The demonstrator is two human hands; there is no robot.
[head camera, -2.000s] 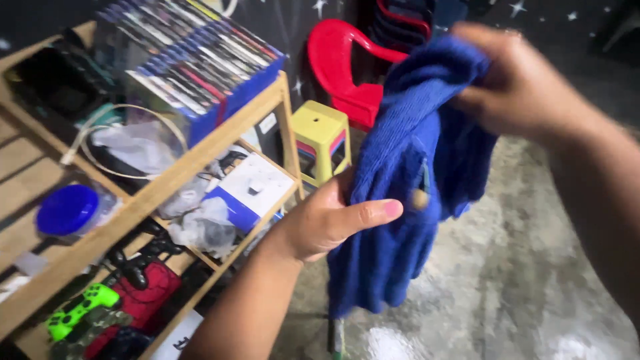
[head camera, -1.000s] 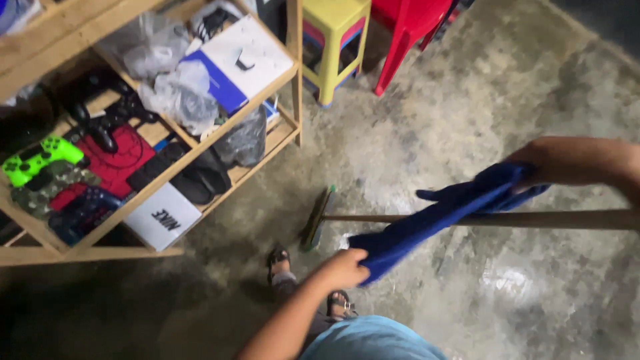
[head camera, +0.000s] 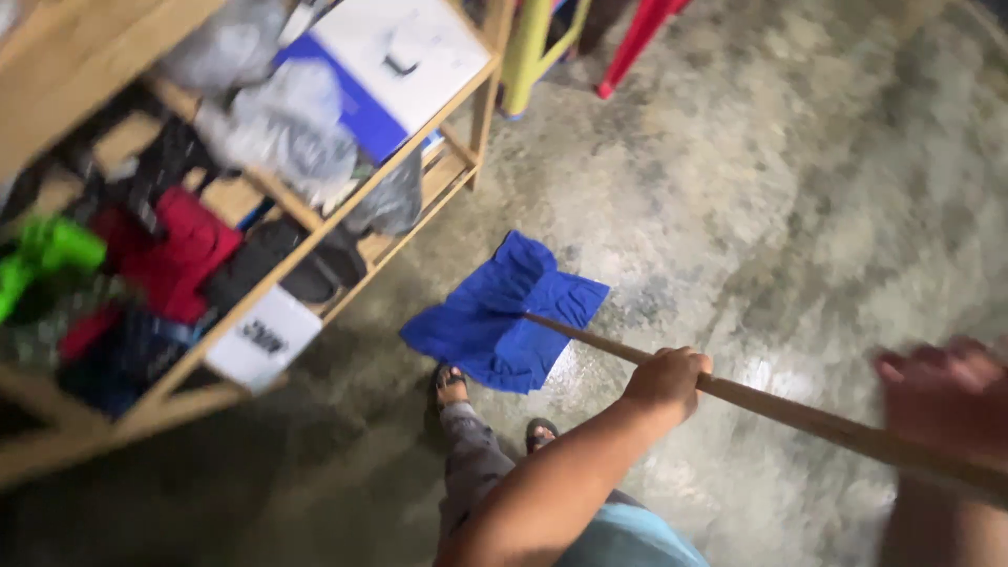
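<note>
A blue cloth [head camera: 496, 315] lies spread at floor level, draped over the lower end of a long wooden pole [head camera: 795, 413]. The pole runs from the middle of the cloth up to the right edge of the view. My left hand [head camera: 665, 386] is closed around the pole partway along it. My right hand [head camera: 937, 394] is blurred beside the thicker upper part of the pole, and whether its fingers grip anything cannot be made out. The cloth hides whatever is at the pole's foot.
A wooden shelf rack [head camera: 315, 236] at the left holds plastic bags [head camera: 291, 126], a white and blue box [head camera: 402, 63], game controllers and a smaller white box [head camera: 264, 339]. A yellow stool [head camera: 524, 63] and a red chair leg [head camera: 638, 47] stand behind. My sandalled feet are near the cloth.
The blue cloth has left my hands and now lies over the pole's lower end, where a crosspiece showed before. My left hand has moved from the cloth onto the pole.
</note>
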